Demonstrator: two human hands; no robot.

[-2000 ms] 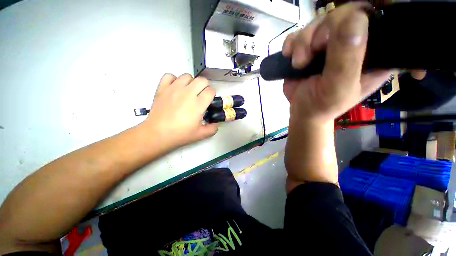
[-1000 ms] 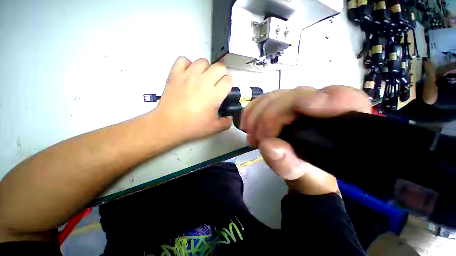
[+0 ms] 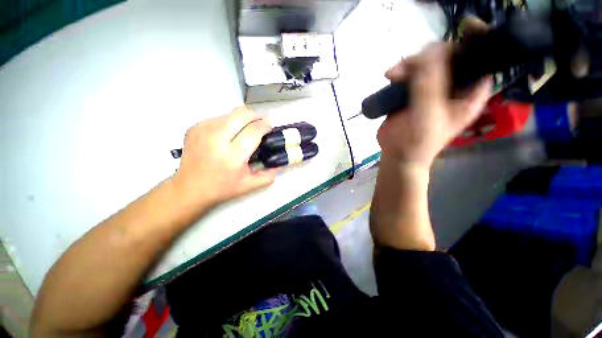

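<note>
My left hand (image 3: 221,158) holds two black cabled units (image 3: 290,145) side by side on the white bench, with pale bands around their middles. A small connector (image 3: 176,153) shows at the left of the hand. My right hand (image 3: 429,109), blurred, grips the black electric screwdriver (image 3: 389,100), raised to the right of the units. Its thin bit points left and touches nothing. The silver-grey screw feeder (image 3: 264,92) stands behind the units, with a metal pick-up block (image 3: 300,47) at its front.
A thin black feeder cord (image 3: 343,125) runs down to the green bench edge (image 3: 297,202). A red object (image 3: 505,119) and blue crates (image 3: 561,211) are at the right, beyond the bench. Dark, blurred items lie at the upper right.
The screwdriver in my right hand has moved from over the units up and right, uncovering them. My left hand still holds the units. The camera view has shifted.
</note>
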